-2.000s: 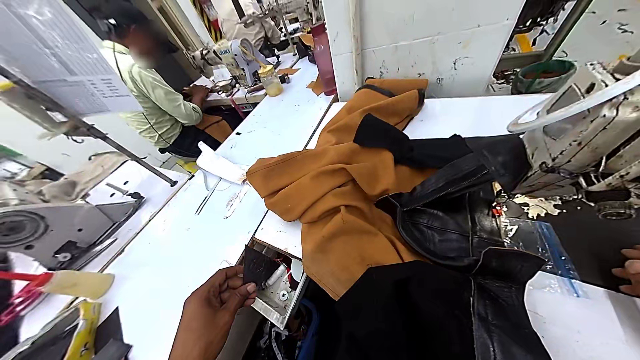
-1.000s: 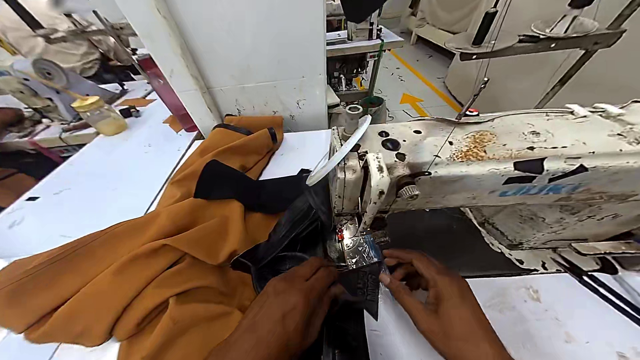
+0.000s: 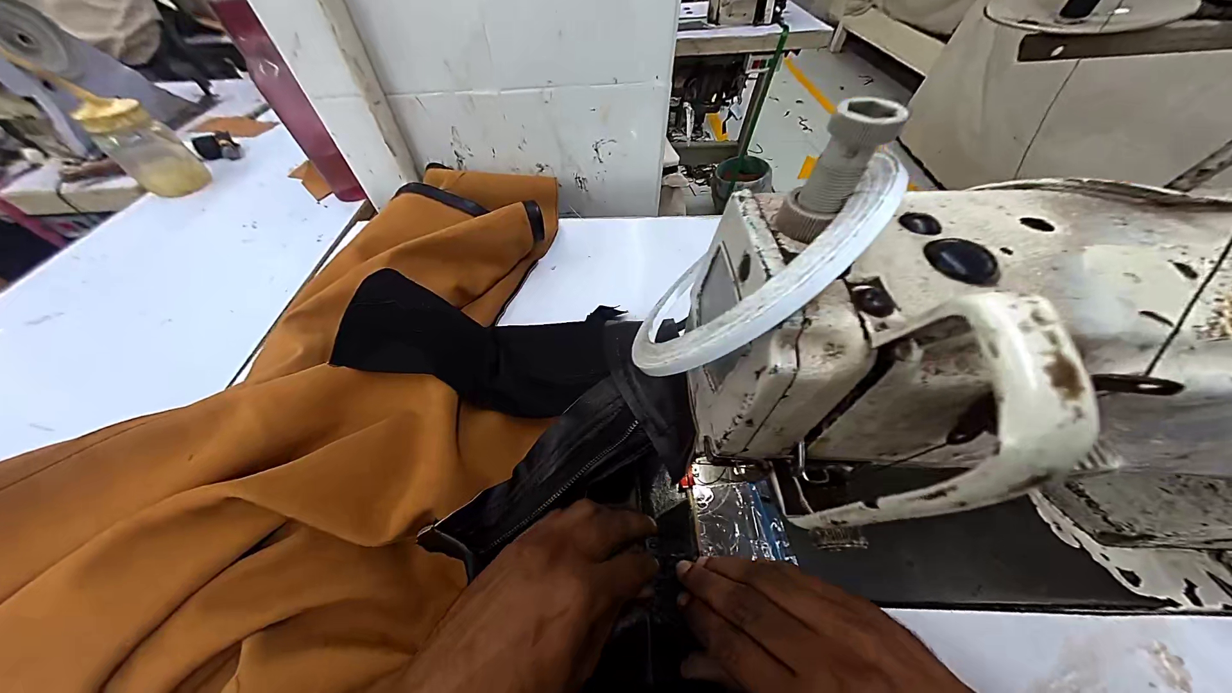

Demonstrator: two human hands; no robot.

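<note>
A black leather garment piece with a zipper (image 3: pixel 577 478) lies under the head of an industrial sewing machine (image 3: pixel 962 385). My left hand (image 3: pixel 568 577) grips the black material just in front of the needle area, thumb and fingers bent on it. Beside it, on the right, my right hand (image 3: pixel 780 626) presses its fingertips on the edge of the same black material; whether it grips is hidden. Orange-brown fabric (image 3: pixel 337 462) joined to the garment spreads over the table at left, with a black fabric panel (image 3: pixel 414 332) on top. Clear plastic (image 3: pixel 739 520) covers the machine bed by the needle.
A white wall panel (image 3: pixel 520 87) stands behind the table. At the left, another white table (image 3: pixel 154 289) holds a jar with a yellow lid (image 3: pixel 154 149). The machine's beige looped lever (image 3: pixel 1044 385) overhangs the bed near my right hand. A green bucket (image 3: pixel 741 178) stands on the floor behind.
My left hand held a small black piece over the drawer two seconds ago; both hands are now at the needle area on the black material. The view has swung right and moved closer.
</note>
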